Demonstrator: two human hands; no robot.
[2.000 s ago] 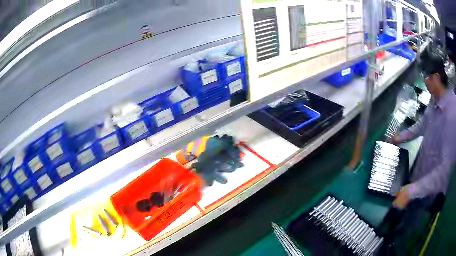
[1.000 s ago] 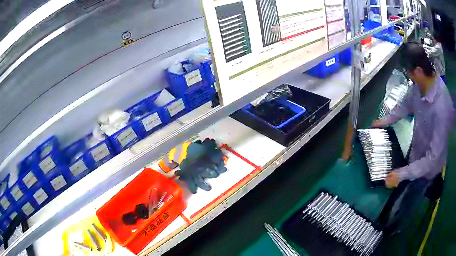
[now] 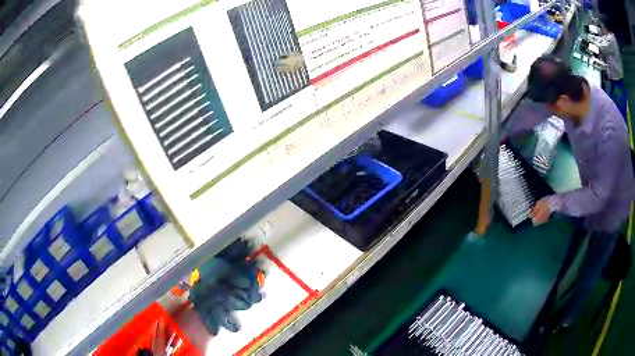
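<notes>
Neither of my hands is in the picture. Nearest in front of me, a black tray (image 3: 407, 345) with a row of short silver metal shafts (image 3: 463, 332) lies on the green bench at the bottom edge, partly cut off. On the raised white shelf, grey-green gloves (image 3: 226, 286) with orange cuffs lie beside a red-orange bin (image 3: 136, 335), which is cut off by the bottom edge and holds metal parts. A blue tray (image 3: 383, 201) with dark contents sits inside a larger black tray (image 3: 426, 165).
A person (image 3: 599, 160) stands at the bench on the right, hands at another tray of shafts (image 3: 514, 188). A metal post (image 3: 491, 118) and rail cross the view. An instruction board (image 3: 244, 132) stands above the shelf. Blue labelled bins (image 3: 69, 261) are behind.
The view has shifted toward the board, which looks larger. The yellow tray has left the picture and the red bin is more cut off. The person leans forward, with the held tray tilted.
</notes>
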